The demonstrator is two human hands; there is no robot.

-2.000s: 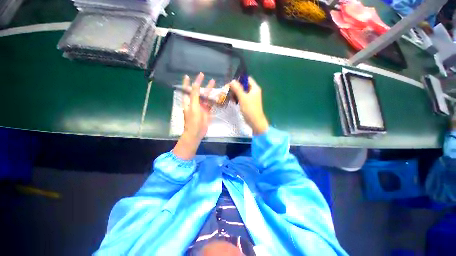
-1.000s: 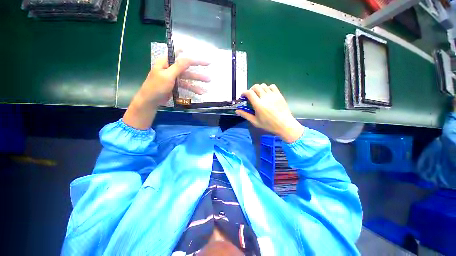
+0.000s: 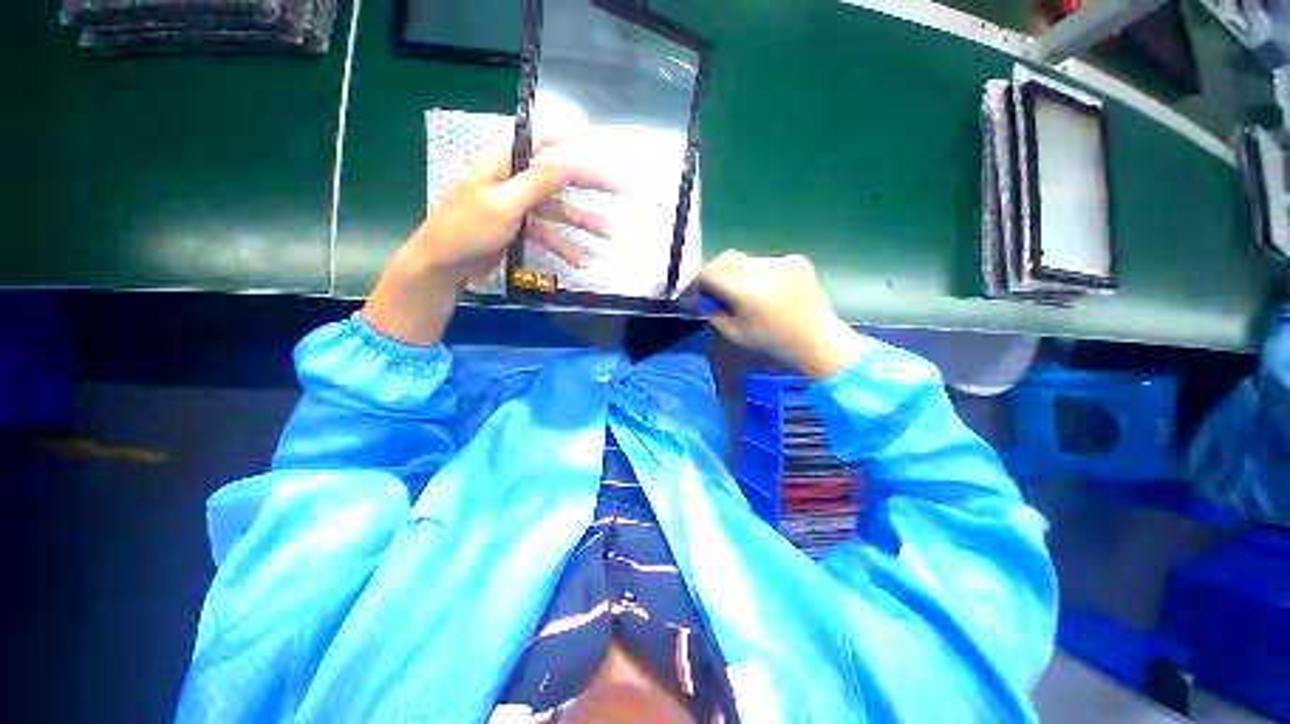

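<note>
A clear touch panel (image 3: 634,99) with a black border is held up above the bench edge, tilted slightly to the right. My left hand (image 3: 488,226) grips its left border, and the fingers show through the glass. An orange-gold flex cable tab (image 3: 533,282) sits at its lower left corner. My right hand (image 3: 775,303) is closed around dark blue nippers (image 3: 715,303) at the panel's lower right corner. The nippers' tips are hidden. A whitish bubble wrap sheet (image 3: 449,159) lies under the panel.
A dark display panel (image 3: 456,28) lies at the back. A greyish panel stack (image 3: 198,26) is at the far left. A black-framed panel stack (image 3: 1071,184) is at the right. A blue bin (image 3: 764,450) with packed panels stands right of the knees. A person's blue sleeve shows at the far right.
Since two seconds ago, the panel has come upright, nearer the bench edge, with my left hand on its left border. Within the last second, it has shifted right and tilted, and my right hand has closed further.
</note>
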